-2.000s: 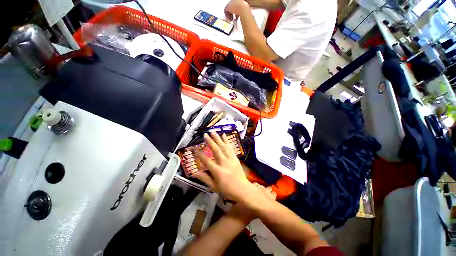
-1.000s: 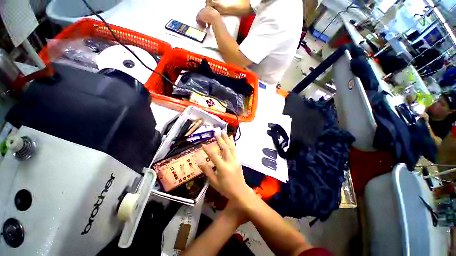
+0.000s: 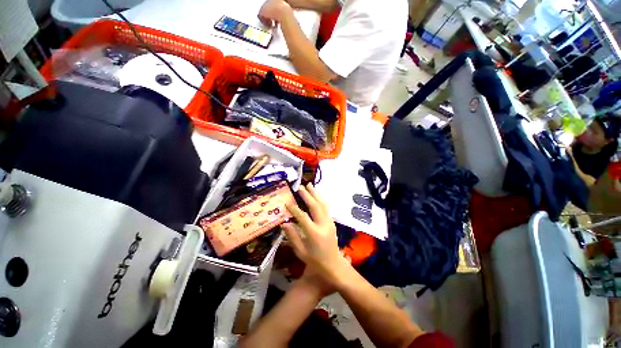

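A smartphone (image 3: 246,219) with a pink-orange screen lies face up across a narrow white tray (image 3: 228,264). My right hand (image 3: 314,228) is at the phone's right end, palm down, fingers spread, fingertips at or just over the screen edge; it holds nothing. My left forearm (image 3: 282,314) comes from the lower left and crosses under my right wrist. My left hand is mostly hidden there, so its grip does not show.
A white "brother" sewing machine (image 3: 82,272) stands left. Orange baskets (image 3: 272,68) hold bagged dark parts. A white sheet (image 3: 344,183) carries a black looped piece (image 3: 374,182). Dark fabric (image 3: 425,224) is heaped right. A seated person (image 3: 368,47) has another phone (image 3: 243,31) in front.
My right hand has moved off the middle of the phone to its right end, uncovering the screen, which turned from a busy pattern to plain pink-orange. The view has shifted, moving everything left.
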